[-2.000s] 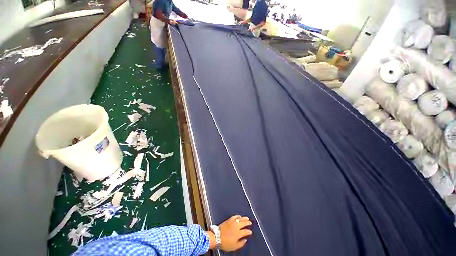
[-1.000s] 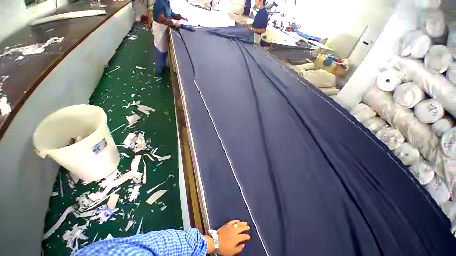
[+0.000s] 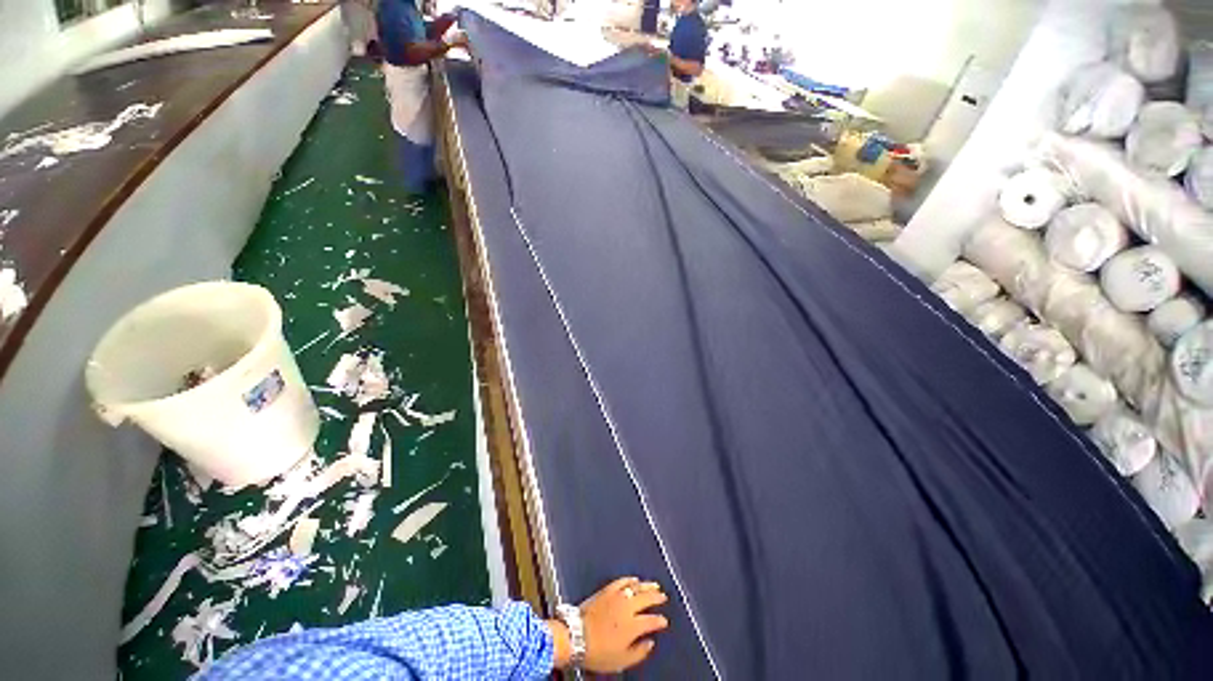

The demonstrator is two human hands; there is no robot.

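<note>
Dark navy fabric (image 3: 785, 399) covers the long table, with long ripples running down its length. Its thin pale selvedge line (image 3: 599, 398) lies inboard of the table's left edge, just right of my left hand at the near end. My left hand (image 3: 623, 625), with a watch and a checked sleeve, rests palm down on the fabric near the brown table edge (image 3: 511, 479). Its fingers are slightly spread and grip nothing. My right hand is not in view. At the far end the fabric's end is raised in a fold between two people.
One person (image 3: 410, 80) stands at the far left corner, another (image 3: 688, 47) at the far right. A white bucket (image 3: 253, 426) stands on the green floor (image 3: 412, 333) among white scraps. A parallel brown-topped table (image 3: 146, 127) is at left. White-wrapped rolls (image 3: 1084, 240) are stacked at right.
At the far end the two people have lifted the fabric's end, highest at the left person's hands. My left hand has stayed in nearly the same place on the fabric.
</note>
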